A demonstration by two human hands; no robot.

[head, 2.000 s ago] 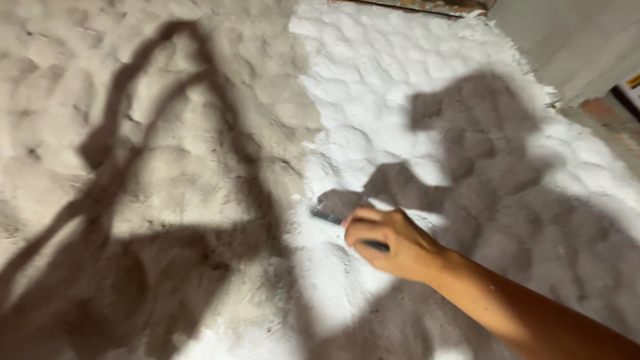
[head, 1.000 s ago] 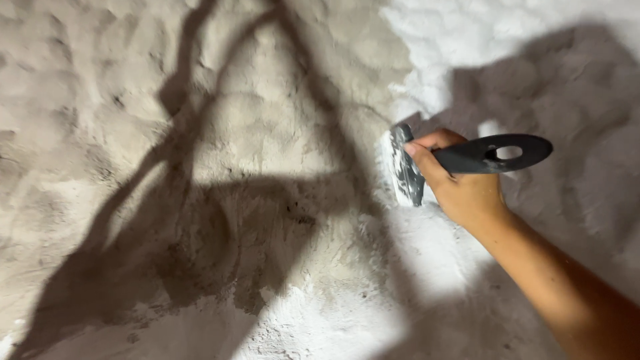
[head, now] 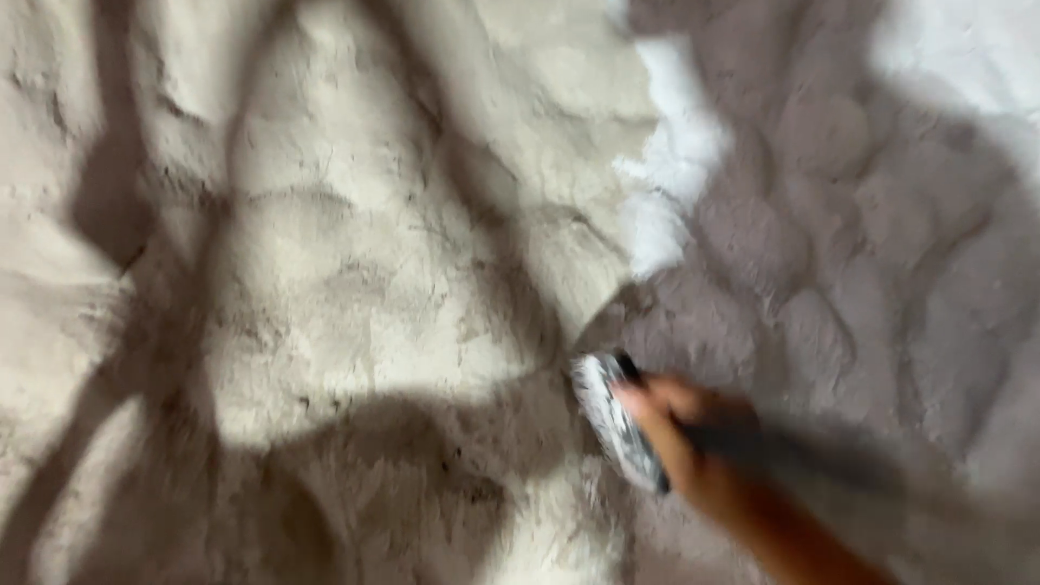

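My right hand (head: pixel 691 439) grips a wide paintbrush (head: pixel 621 422) with a dark handle, at the lower right of centre. White paint covers its bristles, which are at the bumpy wall (head: pixel 390 268); whether they press on it cannot be told. Bright white paint (head: pixel 670 154) coats the wall above the brush and to its right, partly in shadow. To the left the wall is beige and rough, with a ragged edge between the two colours. The hand and brush are blurred. My left hand is out of view.
Dark shadows fall across the wall, with looping bands at the left and a broad shape at the right. Rounded bumps and hollows cover the surface. A paler patch (head: pixel 552 528) lies below the brush.
The view has moved a lot and is closer to the wall. The brush handle, which pointed right one second ago, now slopes down to the right. My right hand still holds the brush.
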